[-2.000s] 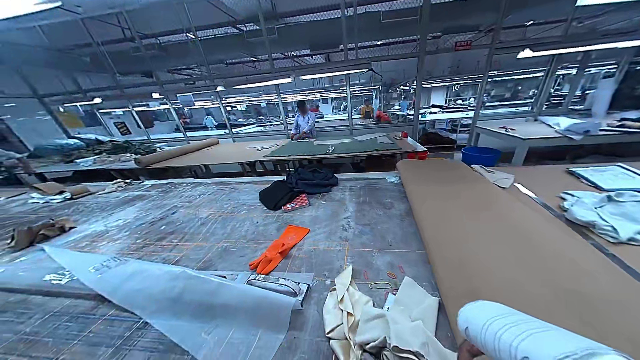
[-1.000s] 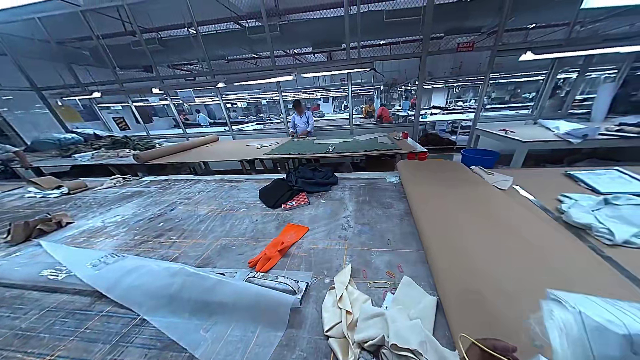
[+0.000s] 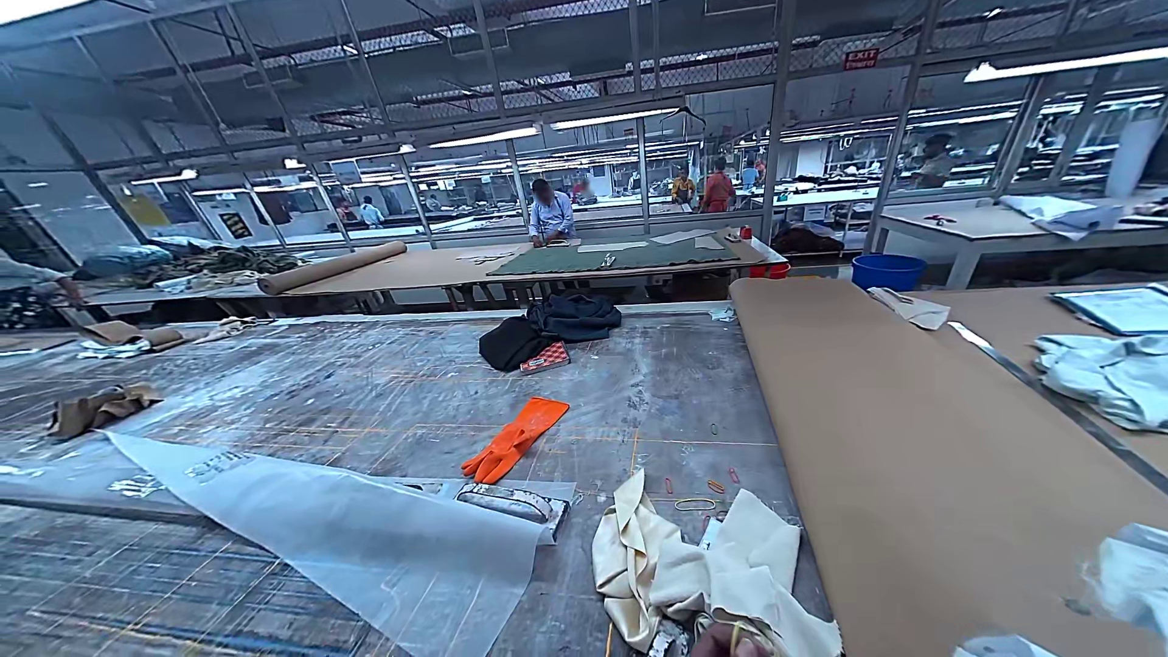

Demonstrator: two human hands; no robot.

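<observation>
At the bottom edge, what appears to be my left hand [image 3: 730,641] pinches a thin yellow rubber band [image 3: 735,635] beside crumpled cream fabric pieces [image 3: 675,575]. Only its fingertips show. Blurred white plastic-wrapped material [image 3: 1131,579] enters at the lower right corner, and my right hand is out of view. Several loose rubber bands [image 3: 695,504] lie behind the cream cloth. An orange rubber glove [image 3: 516,440] rests on the worn grey table [image 3: 401,383]. Translucent sheeting [image 3: 365,520] partly covers a white handled tool [image 3: 511,502].
Brown paper [image 3: 876,438] covers the table on the right, with a metal strip [image 3: 1049,392] and pale folded cloth [image 3: 1109,374]. Dark garments [image 3: 570,318] and a red patterned box [image 3: 546,358] sit farther back. A co-worker [image 3: 550,214] stands behind the far table; a blue tub [image 3: 888,271] is nearby.
My visible hand has moved left, from the brown paper to the cream fabric. The white wrapped bundle has shifted toward the right edge and is now mostly out of view.
</observation>
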